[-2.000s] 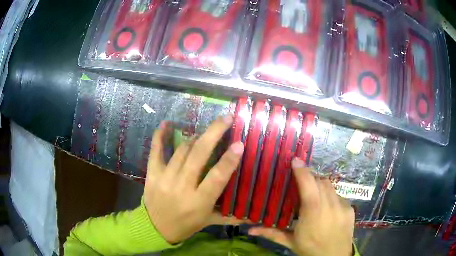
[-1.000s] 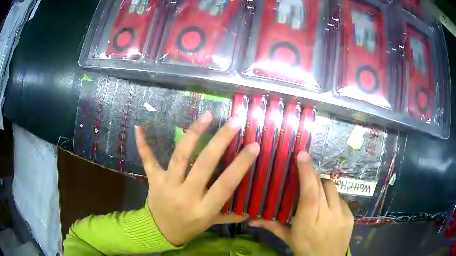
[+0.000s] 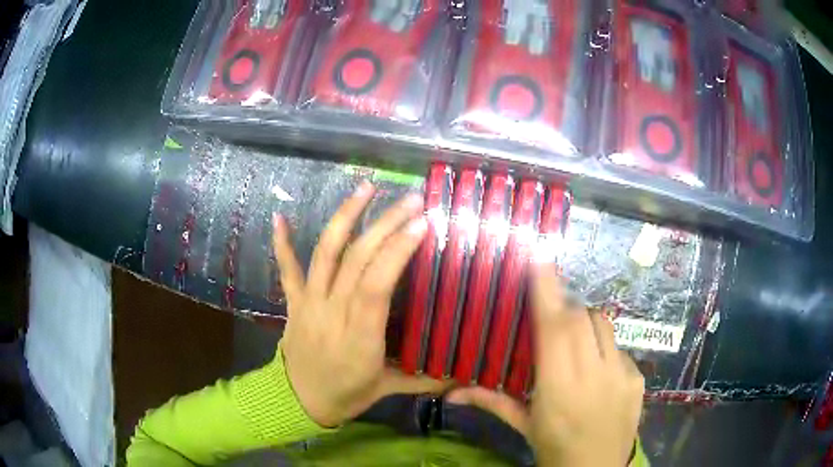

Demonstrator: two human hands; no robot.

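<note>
Several red keypad mobile phones [image 3: 469, 274] stand on edge side by side in a row on the work mat [image 3: 301, 219], with only their narrow sides showing. My left hand [image 3: 342, 310] is against the left side of the row, its fingers spread and the thumb at the near end. My right hand [image 3: 580, 365] is at the right side, thumb at the near end, index finger along the last phone and blurred. The clear plastic tray [image 3: 438, 137] beyond holds phones lying face down, with black rings around red centres.
The dark green bench [image 3: 82, 155] extends to the left and right of the mat. A white sheet or bag [image 3: 68, 337] hangs below the bench edge at left, beside a brown carton [image 3: 164, 333]. A white label [image 3: 648, 334] is on the mat at right.
The row of phones has shifted slightly toward the far side and left. My left fingers have drawn back from the top of the row to its left side. My right index finger has moved slightly.
</note>
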